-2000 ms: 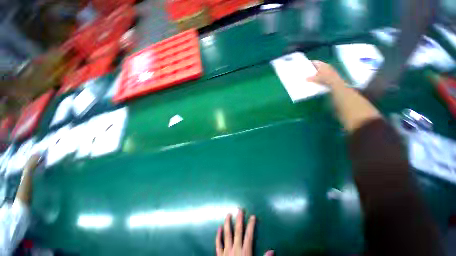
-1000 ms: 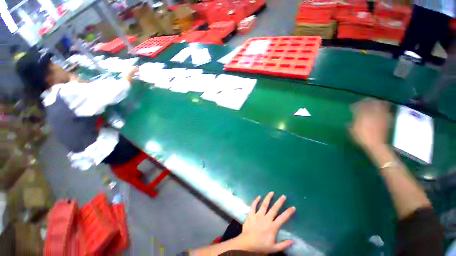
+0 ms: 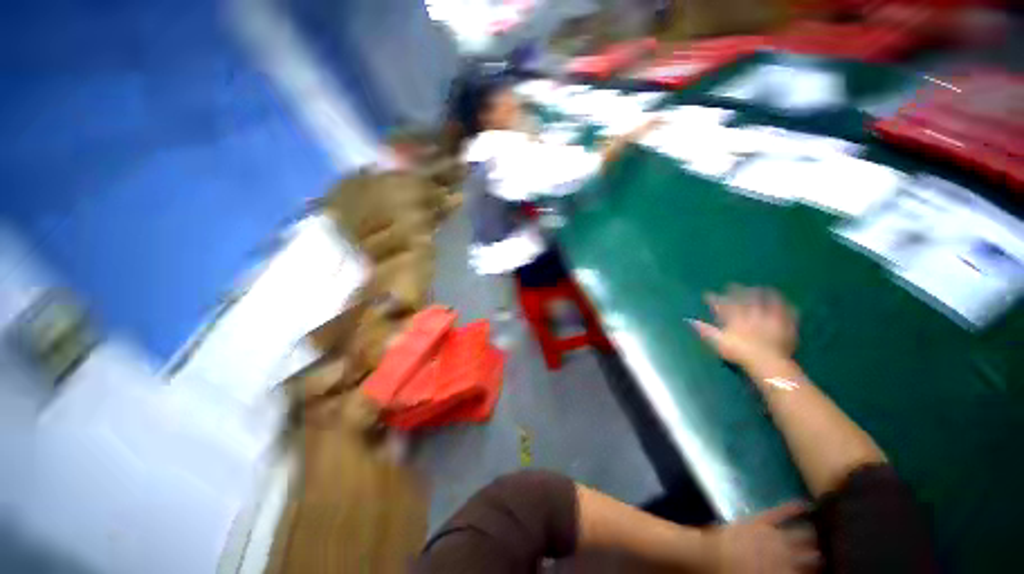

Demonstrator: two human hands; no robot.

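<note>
The picture is blurred. My right hand (image 3: 755, 325) is over the green bench (image 3: 663, 241), fingers spread, with nothing seen in it. My left hand (image 3: 775, 542) is low in the picture near the bench's front edge, beside my right forearm; its fingers are blurred and partly hidden, and no object shows in it. White boxes (image 3: 938, 241) lie in a row along the bench, from the right side towards the back. No box touches my hands.
A person in white sleeves (image 3: 522, 168) sits at the bench further along, on a red stool (image 3: 558, 325). Red trays (image 3: 438, 370) are stacked on the floor near brown cartons (image 3: 393, 230). A red tray (image 3: 966, 121) lies at the upper right.
The view has swung left. My right hand has moved away from the white box at the right. My left hand is now close to my right forearm.
</note>
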